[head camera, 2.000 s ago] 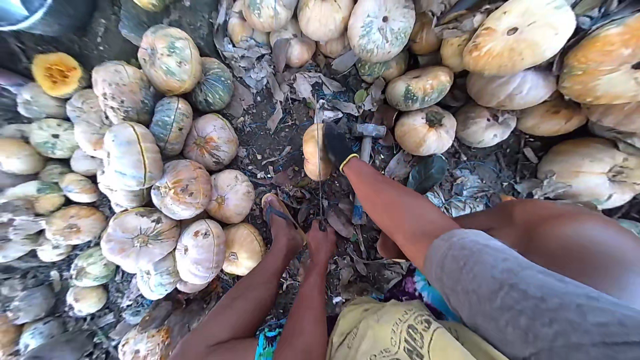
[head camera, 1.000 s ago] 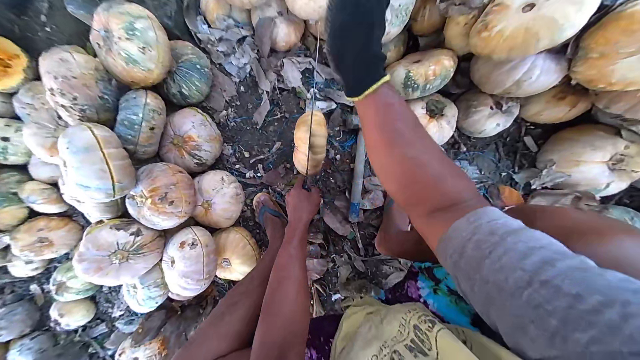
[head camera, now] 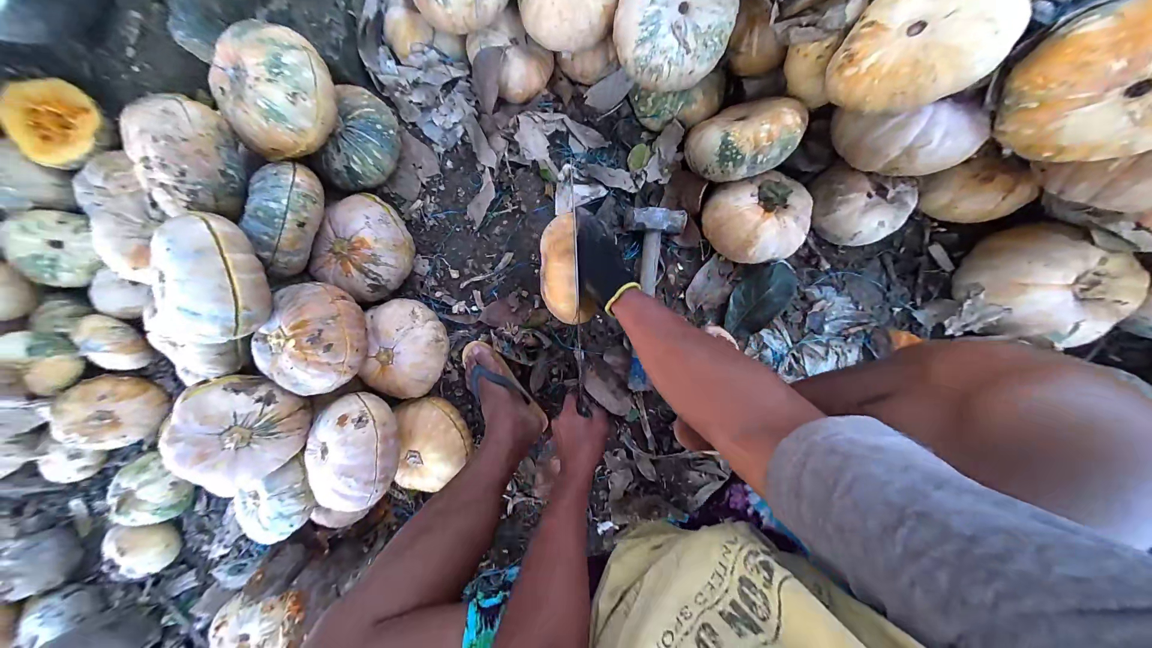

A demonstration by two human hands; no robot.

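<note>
A small orange pumpkin lies on the ground at the middle of the view. A long thin blade runs lengthwise over it, its tip beyond the pumpkin's far side. My left hand, bare, is closed around the blade's near end; the grip is mostly hidden. My right hand, in a black glove with a yellow cuff, holds the pumpkin's right side; its fingers are hard to make out. To the right of the glove lies a hammer, its shaft partly behind my right forearm.
Pumpkins, several with dark or yellow lines around them, are heaped at the left. More pumpkins lie along the top and right. A cut pumpkin shows orange flesh at the upper left. Dry leaves and my sandalled foot are close by.
One second ago my gloved right hand was raised beyond the pumpkin; now it has come down against the pumpkin's right side. My left hand has stayed at the blade's near end.
</note>
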